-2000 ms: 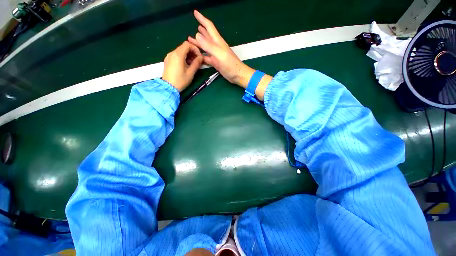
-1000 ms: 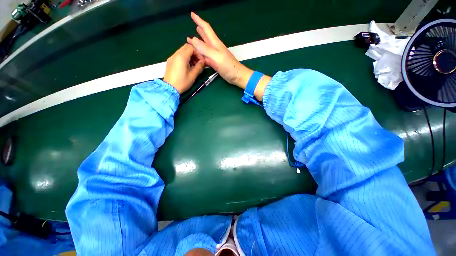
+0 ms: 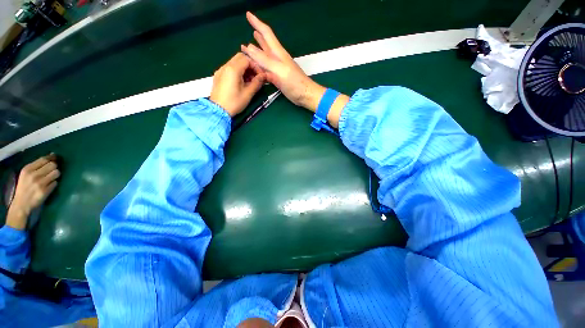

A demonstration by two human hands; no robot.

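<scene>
My left hand (image 3: pixel 233 84) and my right hand (image 3: pixel 282 69) meet over the white strip at the top centre. The fingertips of both hands touch or nearly touch. Whatever may lie between them is hidden by the fingers. My right hand's other fingers are raised and spread, and a blue wrist strap (image 3: pixel 326 109) circles that wrist. A slim dark pen-like tool (image 3: pixel 262 110) with a pale end lies on the green surface (image 3: pixel 295 160) below the hands.
A dark fan (image 3: pixel 558 80) stands at the right beside crumpled white tissue (image 3: pixel 500 80) and a small black object (image 3: pixel 473 47). A grey metal bracket (image 3: pixel 534 20) rises behind. Another person's hand (image 3: pixel 35 186) rests at the left edge. The white strip (image 3: pixel 385 52) crosses the bench.
Another person's hand and blue sleeve have come in at the left edge. My hands have barely moved.
</scene>
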